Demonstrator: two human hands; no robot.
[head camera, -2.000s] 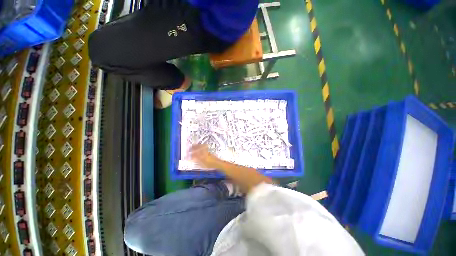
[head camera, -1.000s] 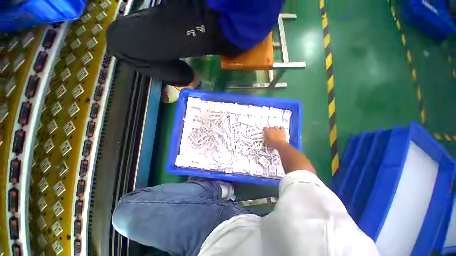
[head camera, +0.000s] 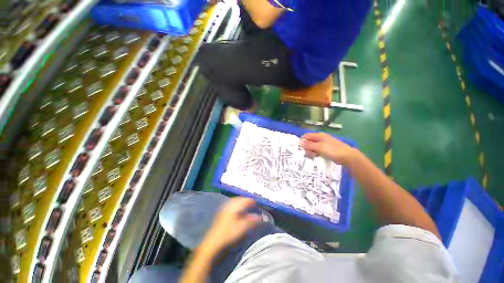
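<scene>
A blue tray filled with white power adapters and tangled white cords lies in front of me, slightly tilted in view. My right hand is over the tray's far right part, with its fingers bent down at the white adapters. Whether it grips one is hidden by the fingers and glare. My left hand is blurred, above my thigh at the tray's near edge. Its fingers are apart and I see nothing in it.
Rack shelves with yellow socket boards and white edge rails curve along the left. A blue bin sits on a shelf. A person in blue sits on an orange stool beyond the tray. Stacked blue trays stand lower right.
The view has turned, so the tray appears farther right and tilted. My right hand has moved to the tray's far edge. My left hand has come into view.
</scene>
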